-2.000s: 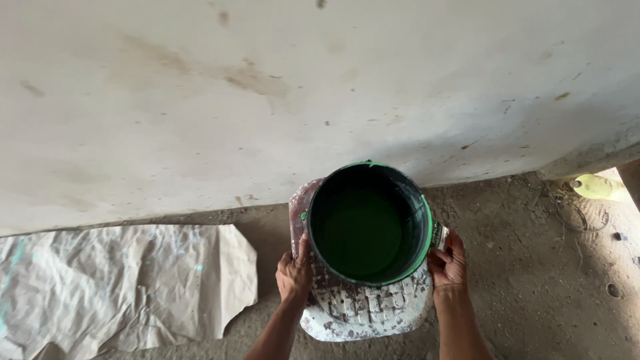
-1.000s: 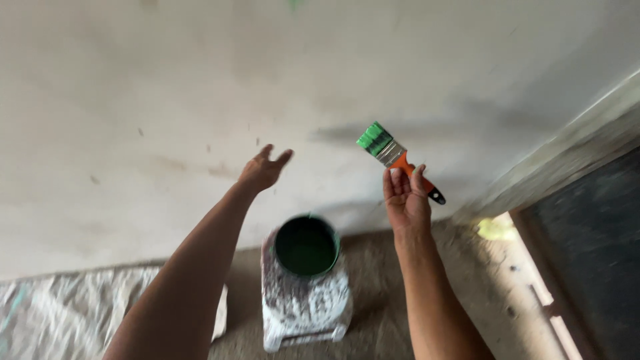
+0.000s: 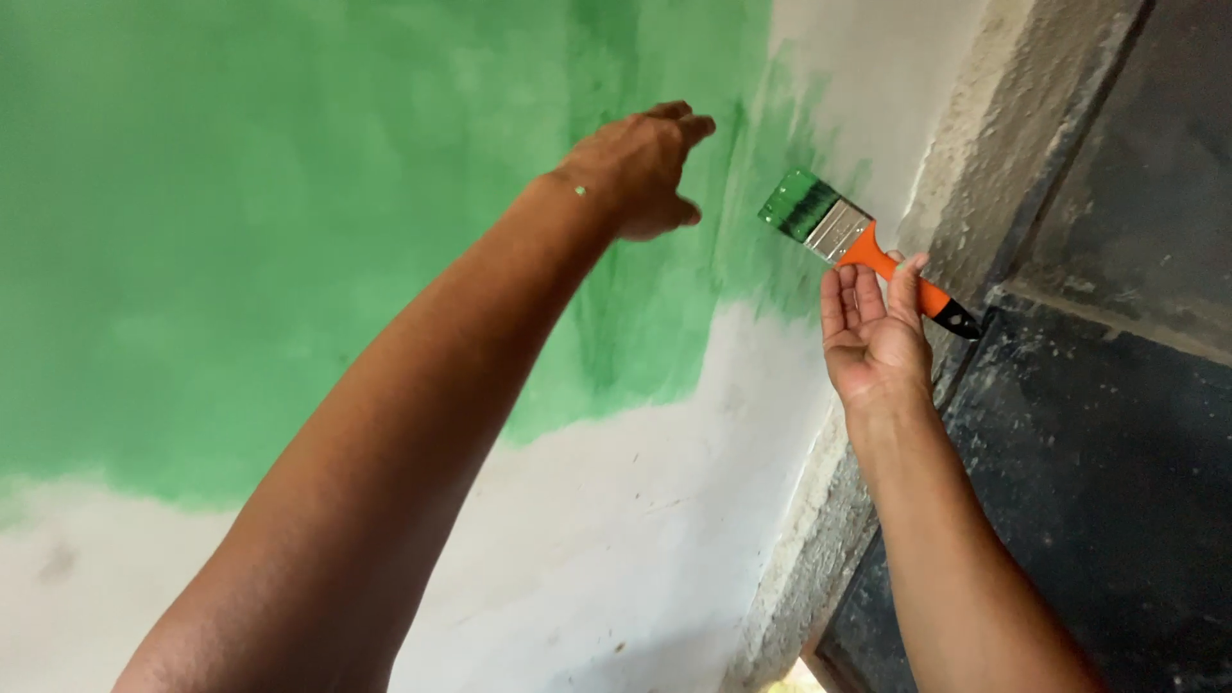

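Note:
A flat paintbrush (image 3: pixel 842 236) with an orange handle, black tip and metal ferrule is held in my right hand (image 3: pixel 876 337), palm turned up, thumb and fingers on the handle. Wet green paint coats its bristles, which point up and left at the patchy edge of the green paint (image 3: pixel 318 231) on the wall; whether they touch it I cannot tell. My left hand (image 3: pixel 645 173) is empty with its fingers apart, reaching up before the painted area, a small green spot at its wrist. Bare whitish wall (image 3: pixel 597 539) shows below and to the right of the green.
A rough, pale concrete edge (image 3: pixel 828 491) runs diagonally along the wall's right side. Beyond it stands a dark panelled surface (image 3: pixel 1107 443), with paint specks on it. A bright gap (image 3: pixel 797 680) shows at the bottom, right of centre.
Two seconds ago both hands were at the green paint bucket; the brush then rose in my right hand. The view has swung up to the green-painted wall, and bucket and stool are out of sight.

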